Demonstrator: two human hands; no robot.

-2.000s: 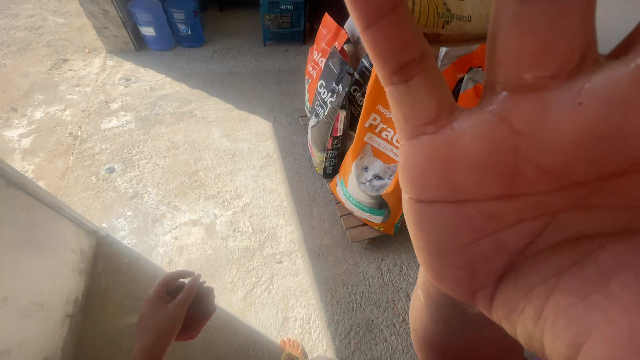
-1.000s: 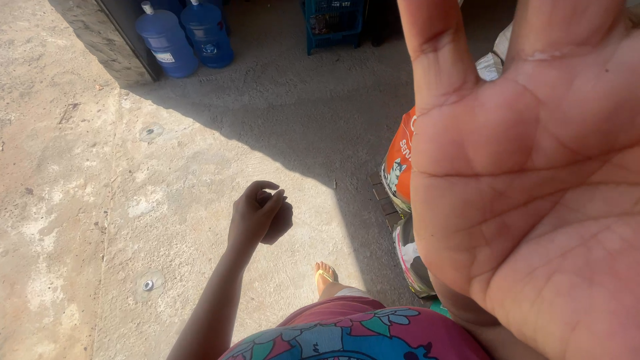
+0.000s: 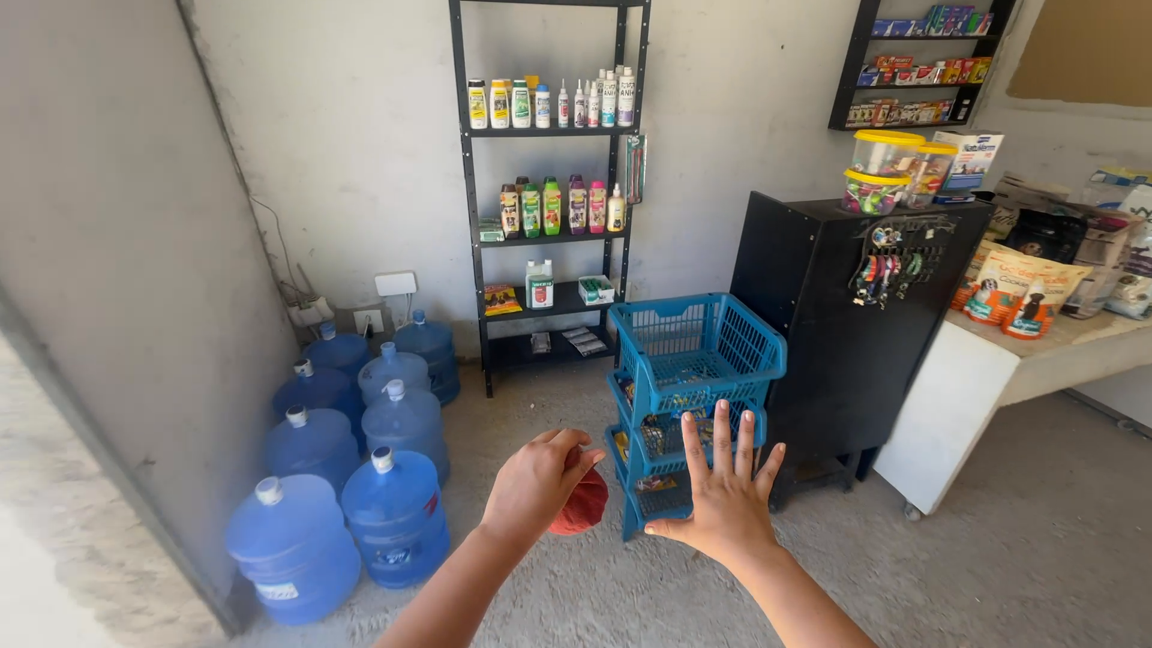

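My left hand (image 3: pixel 543 481) is curled around a red, rounded item (image 3: pixel 581 504) that looks like cloth; part of it hangs below the fingers, and the rest is hidden by the hand. My right hand (image 3: pixel 727 486) is held up with its fingers spread, back toward the camera, and nothing in it. Behind the right hand stands a blue plastic tiered basket stand (image 3: pixel 697 346), its top basket nearly bare and its lower baskets holding small packets. Whether the right hand touches the stand cannot be told; it seems to be in front of it.
Several blue water jugs (image 3: pixel 292 549) stand at the left wall. A black metal shelf (image 3: pixel 549 236) with bottles is against the back wall. Right of the basket stand are a black cabinet (image 3: pixel 810 342) with plastic tubs (image 3: pixel 886 153) on top and a white counter (image 3: pixel 963 423) with pet-food bags.
The view has swung up from the floor to the shop's back wall. My right hand, earlier close with its palm showing, is farther out with its back showing. The left hand still holds the item.
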